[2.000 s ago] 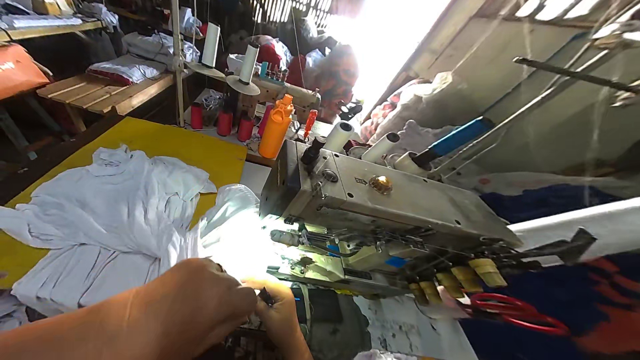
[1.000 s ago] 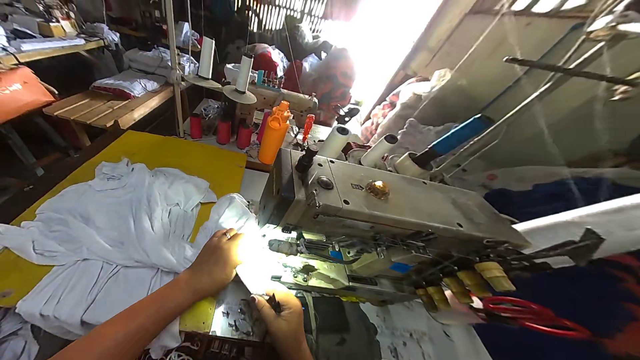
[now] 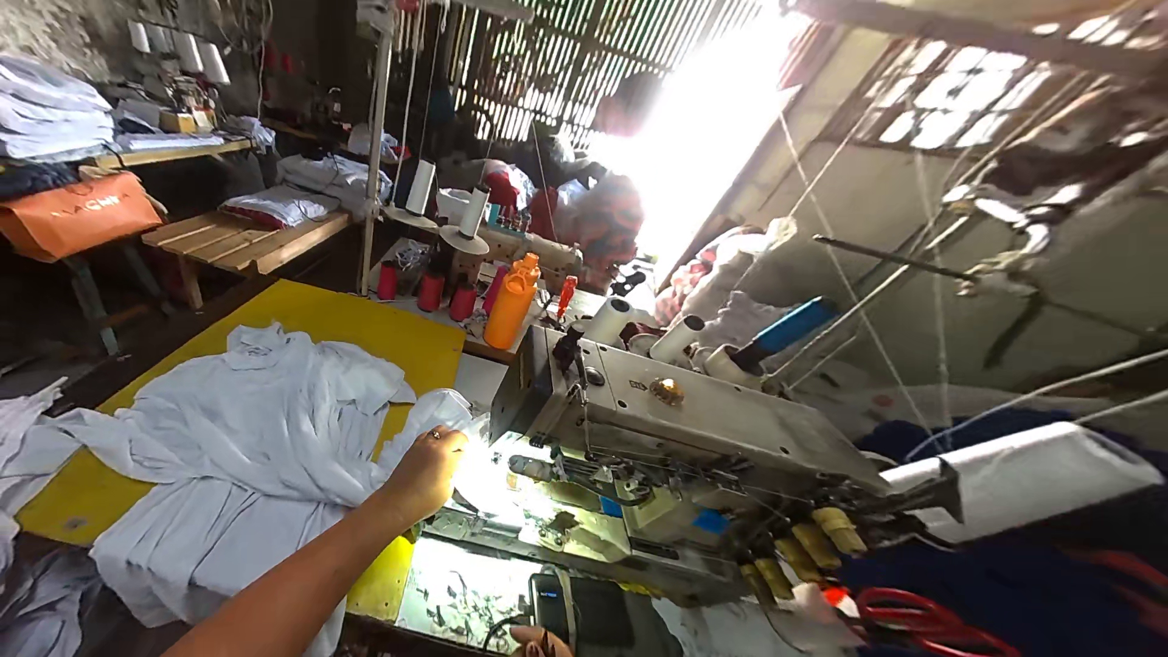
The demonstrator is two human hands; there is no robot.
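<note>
My left hand (image 3: 429, 474) is on the edge of a white knit garment (image 3: 246, 411), at the lit needle area of an industrial sewing machine (image 3: 675, 401). The garment lies heaped on a yellow board, and its edge runs toward the machine. Low in the view, my right hand (image 3: 538, 641) is mostly cut off by the frame. A small dark object shows at its fingers, too little of it to name. Beside that hand lies a dark phone-like device (image 3: 547, 602) with a lit screen.
An orange bottle (image 3: 513, 301) stands behind the machine near red thread cones (image 3: 431, 292). Red-handled scissors (image 3: 922, 620) lie at lower right. White thread cones (image 3: 610, 319) stand behind the machine head. Folded garments rest on a wooden bench (image 3: 246, 239) at the left.
My right hand has moved down, away from the machine bed, mostly out of view. My left hand, beside my right two seconds ago, is now up at the garment's edge.
</note>
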